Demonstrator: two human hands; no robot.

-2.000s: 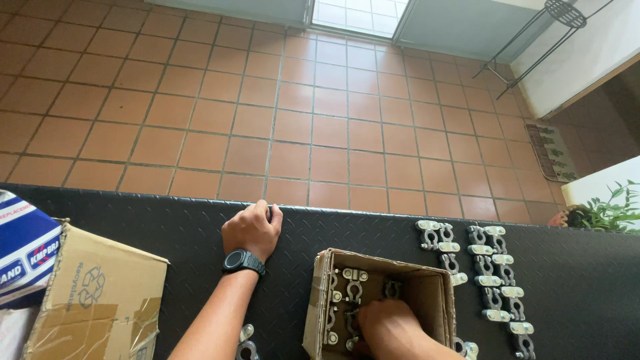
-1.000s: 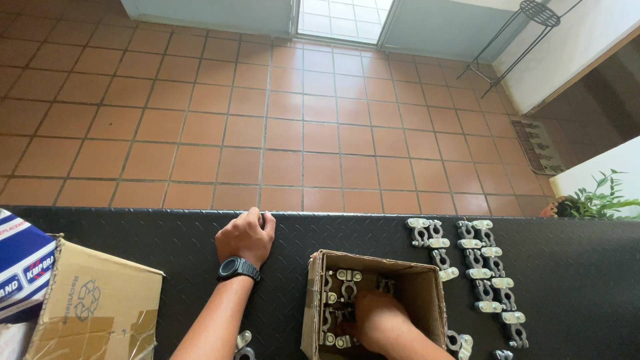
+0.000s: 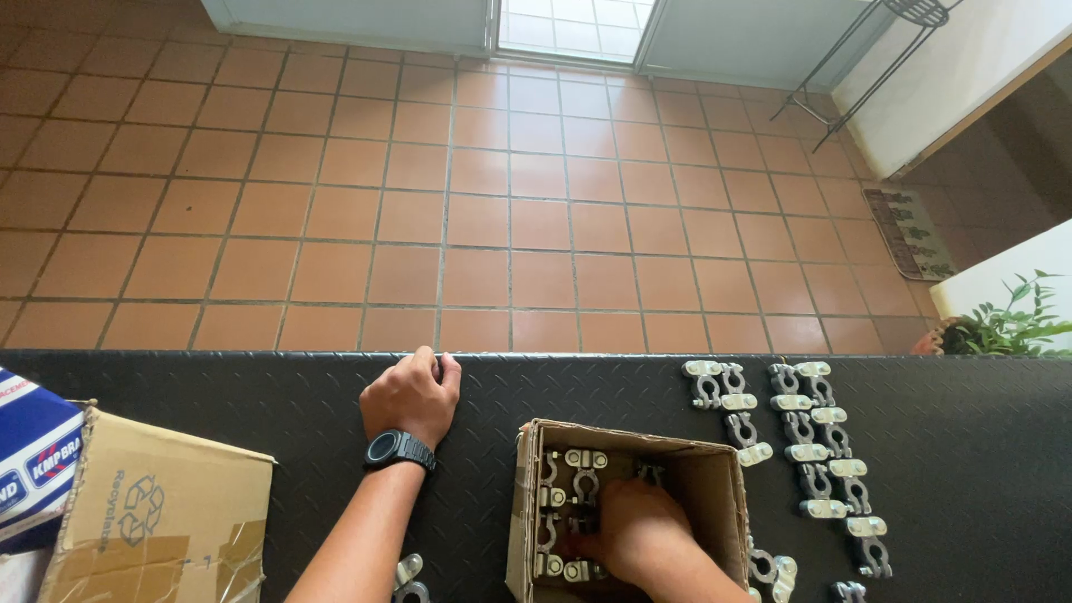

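My left hand [image 3: 412, 397], with a black watch [image 3: 399, 450] on its wrist, rests at the far edge of the black diamond-plate surface [image 3: 251, 377], fingers curled. My right hand [image 3: 641, 532] reaches down inside an open cardboard box [image 3: 710, 481]; its fingertips are hidden, so what they hold cannot be told. Metal battery terminal clamps [image 3: 585, 477] lie in the box, left of and beyond the hand. More clamps [image 3: 806, 435] are laid in columns on the surface to the right of the box. Another clamp [image 3: 409, 571] is partly visible beside my left forearm.
A taped cardboard carton [image 3: 167, 502] and a blue and white printed box [image 3: 33, 469] stand at the left. Past the surface's far edge is a tiled floor [image 3: 469, 209], with a metal stand [image 3: 871, 67], a mat [image 3: 909, 234] and a potted plant [image 3: 1005, 322] at the right.
Inside the box, my right hand has shifted slightly. My left hand stays at the far edge.
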